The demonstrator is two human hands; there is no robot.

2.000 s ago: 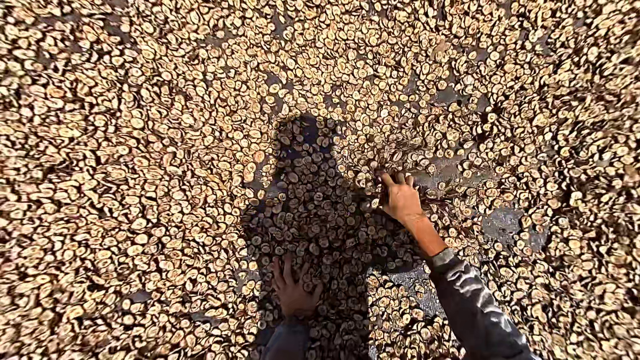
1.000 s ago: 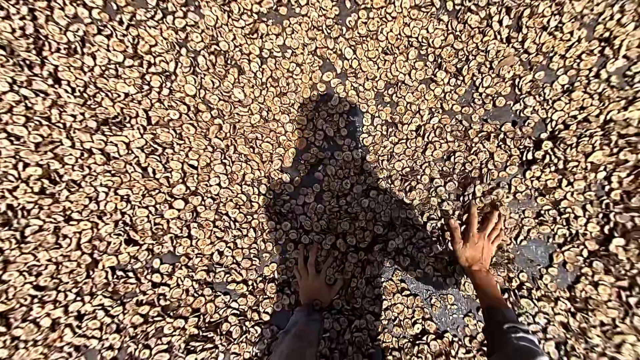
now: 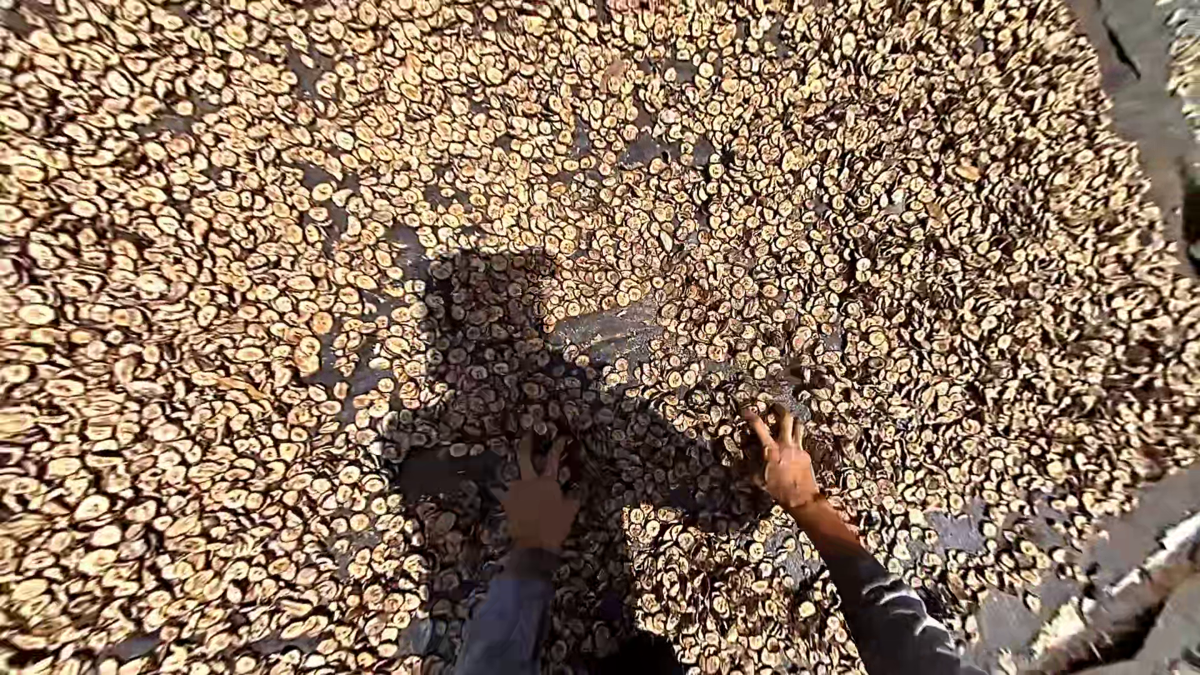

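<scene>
Many thin, round, pale slices with dark rims (image 3: 234, 375), apparently a dried plant food, lie spread over a grey sheet (image 3: 609, 333). My left hand (image 3: 539, 506) rests on the slices inside the shadow, its fingers spread and pointing forward. To its right, at the edge of the shadow, my right hand (image 3: 786, 464) touches the slices with its fingers apart and bent; its fingertips are partly among them. Neither hand is seen to grip anything. Both arms wear dark long sleeves.
Grey sheet shows in patches between the slices. A sheet edge (image 3: 1148, 122) runs along the upper right, with more slices beyond it. Another folded edge (image 3: 1116, 600) lies at the lower right. A person's shadow falls across the middle.
The view has shifted, and sheet edges now show at the right. Both hands have stayed on the slices with fingers spread. The right hand's fingers, spread wide one second ago, now look more bent.
</scene>
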